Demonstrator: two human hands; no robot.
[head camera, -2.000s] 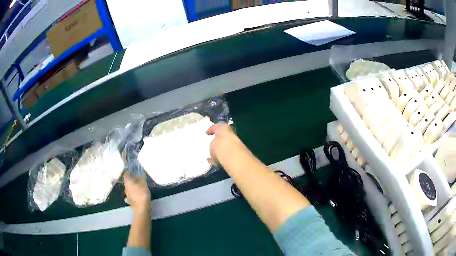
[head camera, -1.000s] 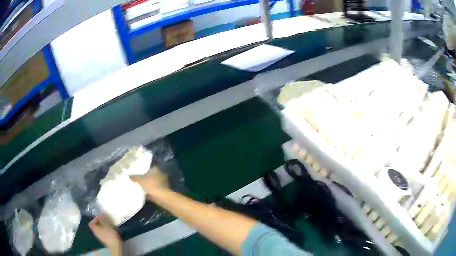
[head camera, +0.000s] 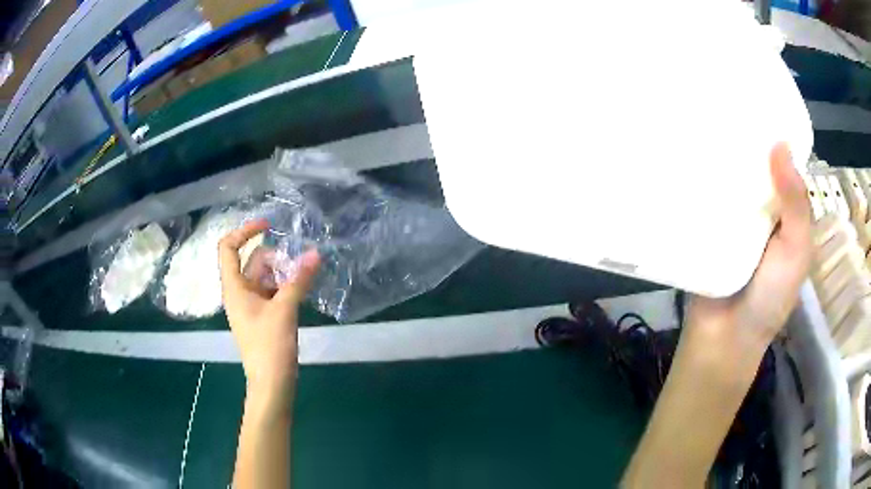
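Observation:
A large white main unit (head camera: 611, 134) is raised close to the camera, its plain bright face towards me. My right hand (head camera: 764, 258) grips its lower right edge. A crinkled clear plastic bag (head camera: 392, 248) lies left of and partly behind the unit, with no unit visible inside. My left hand (head camera: 267, 277) is at the bag's left end, fingers curled and thumb apart; whether it grips the film cannot be told. Two more bagged white units, the nearer one (head camera: 196, 272) partly behind my left hand and the farther one (head camera: 134, 267), lie to the left.
Black cords (head camera: 626, 344) lie at the right, partly behind my right forearm. A white tray (head camera: 826, 382) with rows of cream parts stands at the right edge. A pale metal rail (head camera: 411, 336) crosses the green surface. A blue rack (head camera: 215, 43) with cartons stands behind.
The unit has been lifted out of the opened bag and brought up close in my right hand. The flattened bag stays on the surface by my left hand. The view has swung left again.

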